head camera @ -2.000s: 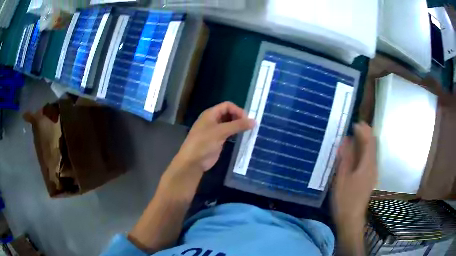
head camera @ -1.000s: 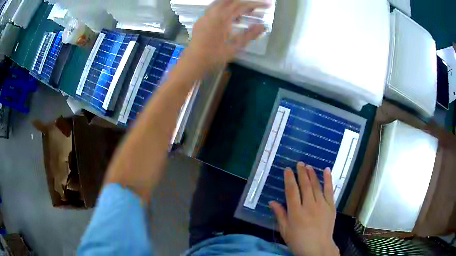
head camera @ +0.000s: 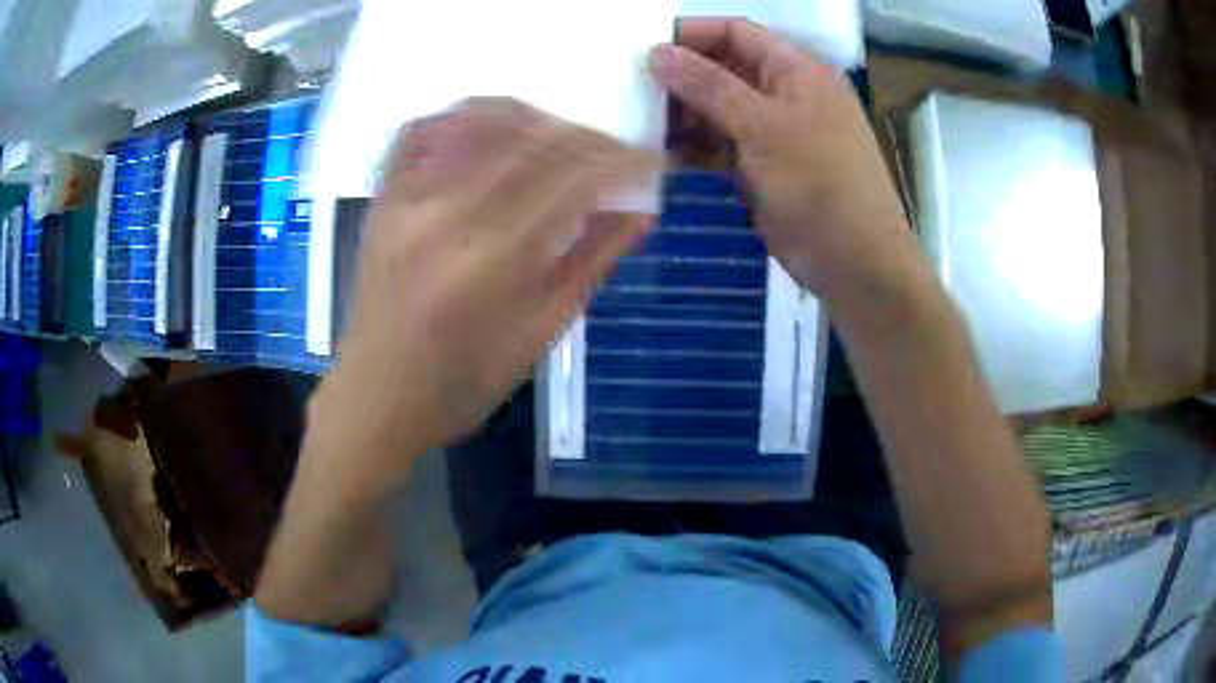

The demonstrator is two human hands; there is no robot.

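Observation:
A blue cell array (head camera: pixel 680 387) with pale lines and white side strips lies on a slightly larger clear sheet before me. A bright white sheet (head camera: pixel 494 60) is held up above its far left part and hides it there. My left hand (head camera: pixel 500 254), blurred, is closed on the sheet's lower edge. My right hand (head camera: pixel 787 147) is at the sheet's right edge, thumb and forefinger near its corner; whether they pinch it I cannot tell.
Stacks of blue cell strings (head camera: pixel 254 240) stand at the left. A pale stack (head camera: pixel 1014 254) sits in an open brown carton at the right, above a wire rack (head camera: pixel 1120 467). A torn brown carton (head camera: pixel 147 507) is on the floor at left. White stacks line the far side.
My left hand has come back from the far white stack with a white sheet. My right hand has moved from the cell array up to the sheet's right edge. The view has turned.

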